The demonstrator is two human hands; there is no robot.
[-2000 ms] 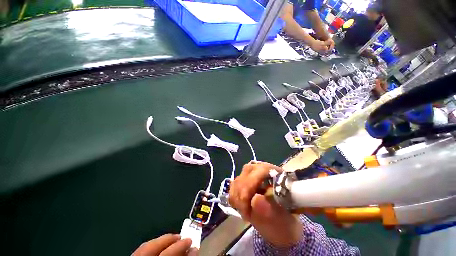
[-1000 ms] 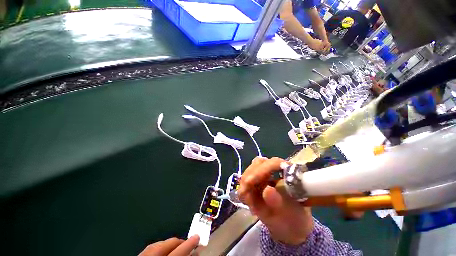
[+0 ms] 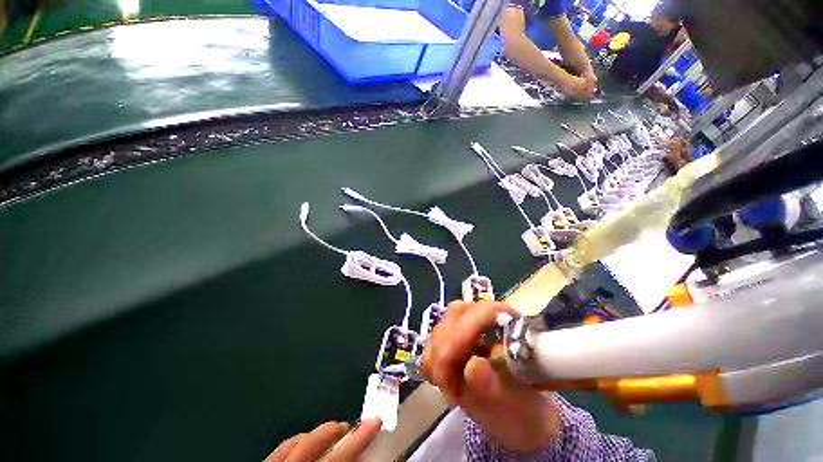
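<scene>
My right hand (image 3: 483, 374) is closed around the front of the glue dispensing gun (image 3: 632, 347), beside a silvery collar (image 3: 518, 343). The pale nozzle (image 3: 397, 368) points left from my fist at the lower part of an open power adapter (image 3: 398, 352). That adapter shows a dark inside and a yellow block. Its white cover piece (image 3: 382, 402) lies at its near end. My left hand (image 3: 329, 444), cut off by the bottom edge, touches this cover with a fingertip. A bundled white cable (image 3: 370, 269) runs up from the adapter.
Two more open adapters (image 3: 478, 289) lie just right, one partly behind my right hand. Several others (image 3: 541, 239) lie farther along the green belt (image 3: 198, 298). A pale edge rail (image 3: 424, 415) runs beside it. Blue bins (image 3: 379, 54) stand beyond. Another person's hands (image 3: 577, 83) work across the belt.
The adapters and cables have shifted right in view. The nozzle has moved from the adapter's upper part to its lower part. My left hand has moved right with the cover.
</scene>
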